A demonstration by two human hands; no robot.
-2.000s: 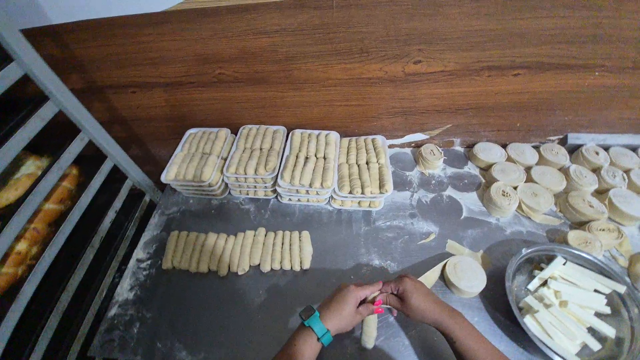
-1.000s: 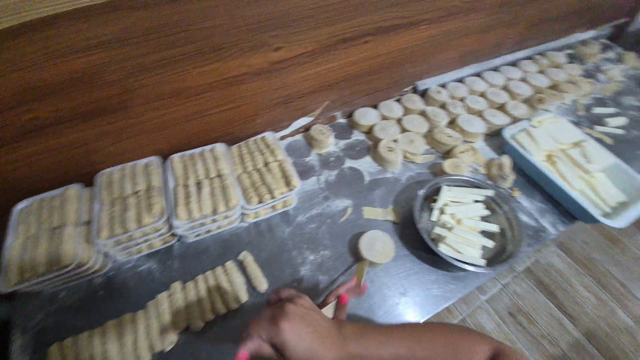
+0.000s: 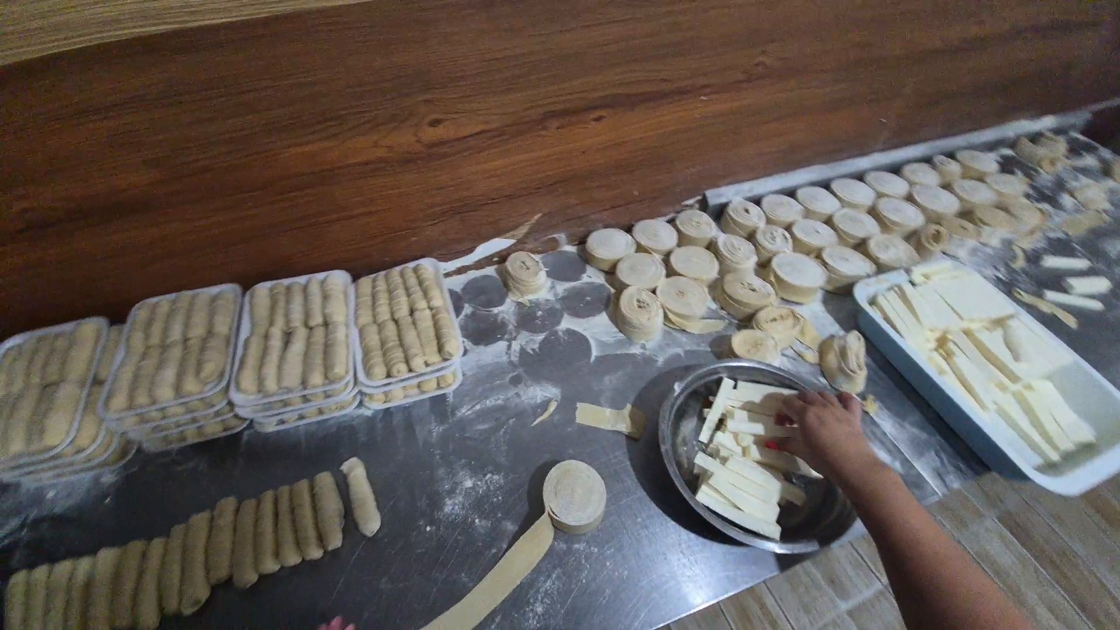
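My right hand (image 3: pixel 825 430) reaches into a round metal bowl (image 3: pixel 685 490) of white cheese sticks (image 3: pixel 744 490), its fingers over the sticks at the right side; whether they grip one is hidden. Of my left hand (image 3: pixel 336 624) only the fingertips show at the bottom edge, beside the loose end of a dough strip (image 3: pixel 503 573). That strip runs from a coiled dough roll (image 3: pixel 575 495) on the metal table. Left of it lies a row of wrapped dough sticks (image 3: pixel 223 542), with one stick (image 3: pixel 360 496) slightly apart at the row's right end.
Stacked plastic trays of dough sticks (image 3: pixel 297 337) stand at the left. Many dough coils (image 3: pixel 691 262) line the back by the wooden panel (image 3: pixel 525 114). A light blue tub (image 3: pixel 989 437) of cheese slabs sits at the right. A dough scrap (image 3: pixel 610 418) lies near the bowl.
My right hand has moved from the dough strip into the bowl of cheese sticks. A stick now lies at the right end of the row. The view has swung right.
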